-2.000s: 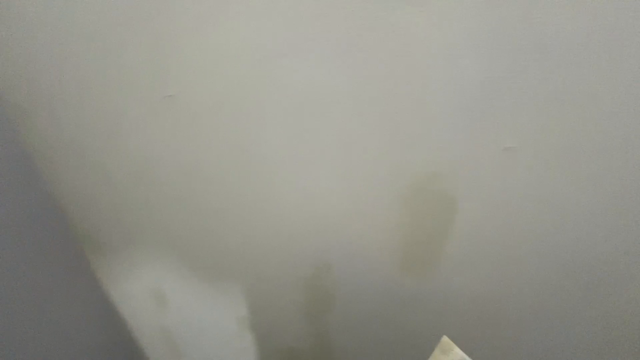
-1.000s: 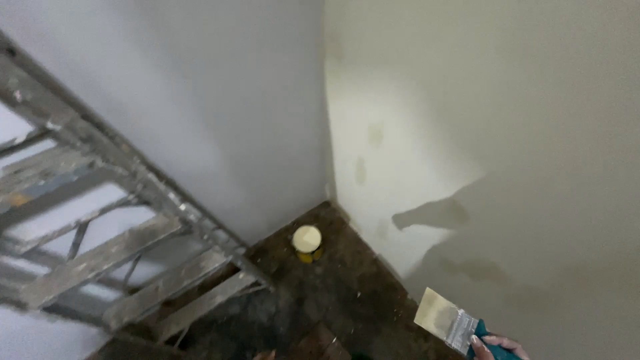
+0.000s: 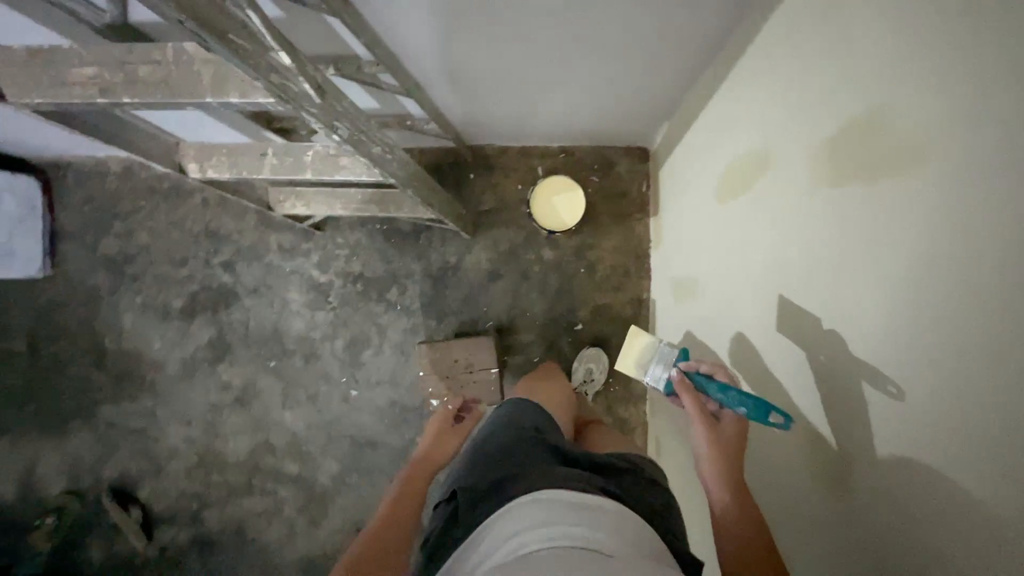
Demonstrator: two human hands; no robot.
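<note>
My right hand (image 3: pixel 710 404) grips a wide paintbrush (image 3: pixel 728 396) by its teal handle, close beside the pale wall (image 3: pixel 880 232). Cream paint coats the bristles, which point up and left, and the brush casts a shadow on the wall. My left hand (image 3: pixel 454 428) hangs low near my left thigh, over the edge of a brown square block (image 3: pixel 460 368); its fingers are partly hidden and whether it holds anything is unclear. An open can of cream paint (image 3: pixel 558 203) stands on the floor near the corner.
A paint-spattered metal ladder (image 3: pixel 320 104) stands at the upper left. A whitish round lid or disc (image 3: pixel 590 370) lies by my knee. Footwear (image 3: pixel 126 516) is on the concrete floor (image 3: pixel 240 360) at lower left, and a white-topped object (image 3: pixel 22 224) is at the left edge. Darker patches mark the wall.
The view has swung down from the wall to the floor and my legs. The right hand with the brush, partly in view a second ago, now shows fully, and my left hand is visible.
</note>
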